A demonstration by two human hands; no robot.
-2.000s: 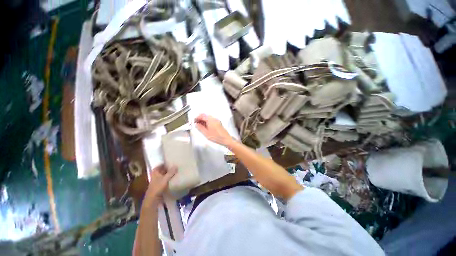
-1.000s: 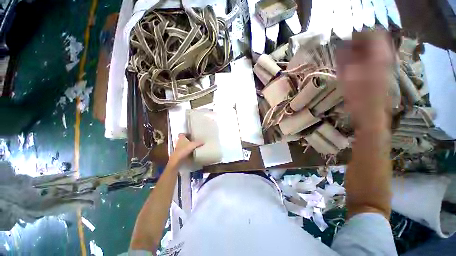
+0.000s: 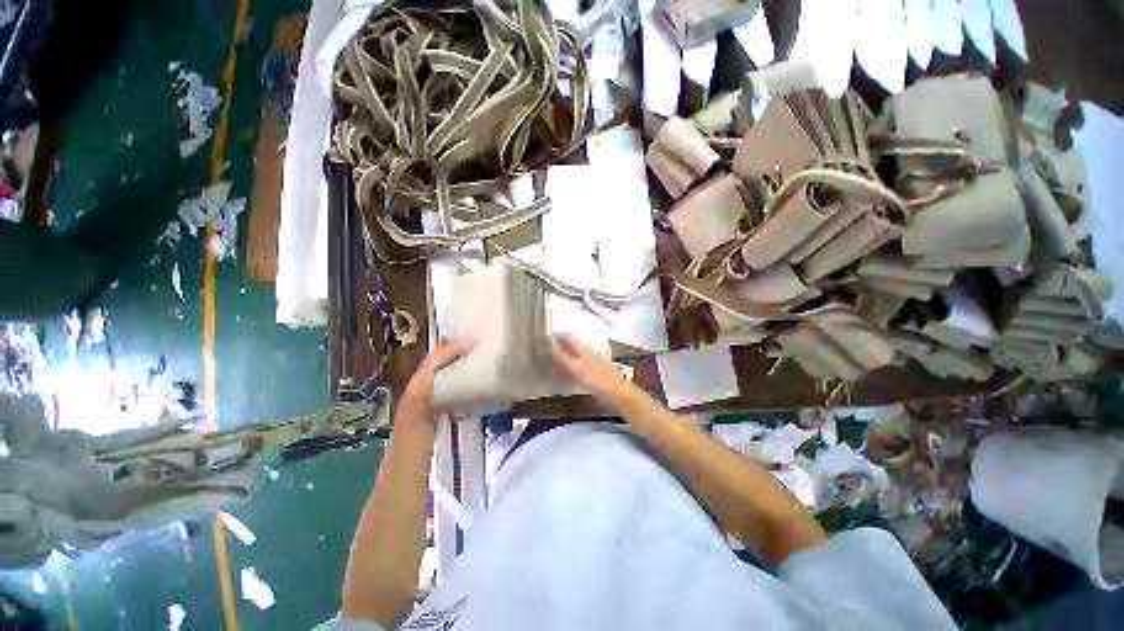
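Note:
A stack of beige-taupe cut panels (image 3: 484,330) lies over the white sheets (image 3: 623,234) in front of me, its layers fanned at the right side. My left hand (image 3: 441,376) grips the stack's left edge. My right hand (image 3: 587,367) holds its right edge, with the fingertips partly hidden against the panels. A thin tie strip (image 3: 573,286) with pale edges lies across the sheets just beyond the stack and to its right; its left end is hidden near the stack.
A tangled pile of strips (image 3: 462,105) lies beyond the stack. A heap of tied bundles (image 3: 851,222) is at the right. A small open box (image 3: 705,17) is at the far side. A white bin (image 3: 1048,493) stands lower right. Hanging strips (image 3: 160,475) are at left.
My right hand has come back from the heap at the right to the panels. The stack is now thicker, with fanned layers, and a thin strip now lies beyond it.

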